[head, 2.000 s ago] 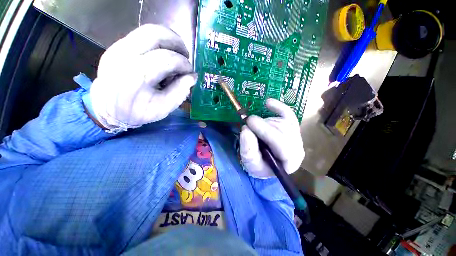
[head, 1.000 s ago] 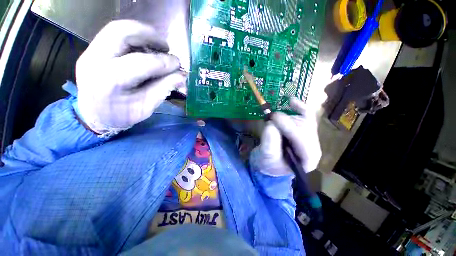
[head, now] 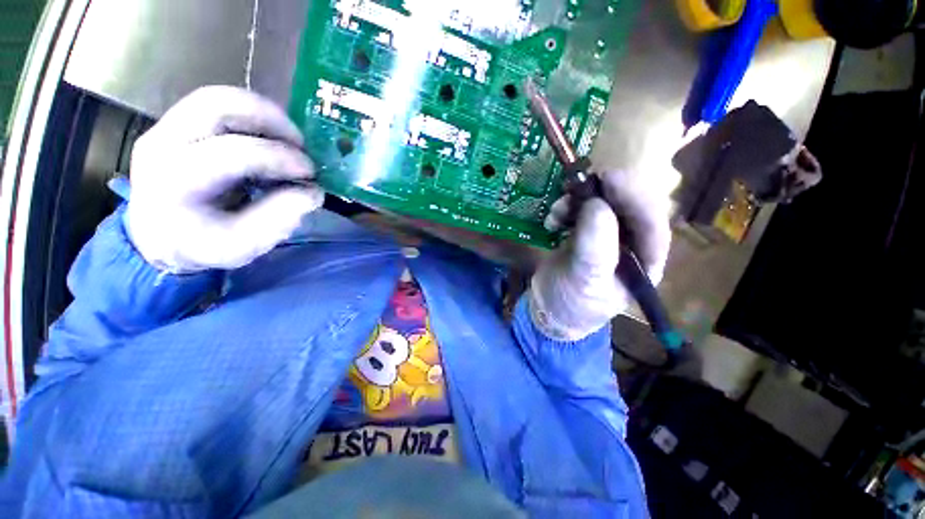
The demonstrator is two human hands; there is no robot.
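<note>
The green printed circuit board (head: 406,106) lies turned at an angle in front of me, its top cut off by the picture's edge. Bright glare covers part of it. My left hand (head: 218,177), in a white glove, is at the board's left edge with fingertips pinched. A thin strand of solder wire (head: 252,46) runs down into it; its end is hidden. My right hand (head: 609,243), gloved, holds the soldering iron (head: 634,269) at the board's lower right corner. The iron's copper-brown tip is over the board's right part, near a dark hole; contact is unclear.
Right of the board on the steel bench (head: 659,96) are a dark iron stand (head: 738,162), a blue tool (head: 735,71), a yellow ring (head: 710,12) and a black-and-yellow round container (head: 872,20). Black trays (head: 816,264) lie further right. A pale rail (head: 22,193) curves at far left.
The board has shifted left and turned clockwise. My left hand has moved left and down. The iron tip has moved from the board's lower left area to its right part, with my right hand following.
</note>
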